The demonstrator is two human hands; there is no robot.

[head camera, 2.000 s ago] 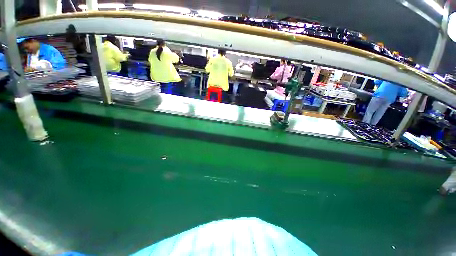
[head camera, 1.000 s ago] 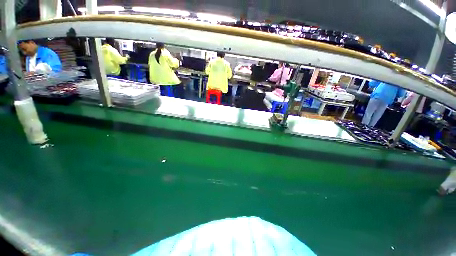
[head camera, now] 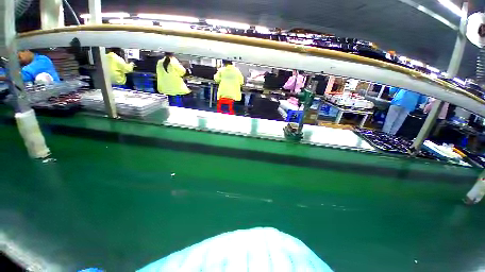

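The wide green conveyor belt point(head camera: 212, 223) fills the lower view, with white scuffs and a few small white specks. A light blue smock with thin lines point(head camera: 260, 252) bulges in at the bottom middle. A small piece of bright blue fabric point(head camera: 90, 270) shows at the bottom edge, left of the smock. Neither of my hands is in view.
A pale overhead beam point(head camera: 223, 50) crosses above the belt between metal posts. On the far ledge point(head camera: 223, 121) stand stacked pale trays point(head camera: 127, 101), a green fixture point(head camera: 303, 111) and a black parts tray point(head camera: 385, 141). Several people in yellow, blue and pink smocks are beyond, near a red stool point(head camera: 225, 105).
The view has tilted up slightly, so the beam and the people sit a little lower. The person in blue at far left has shifted left. The blue fabric at the bottom has moved right slightly.
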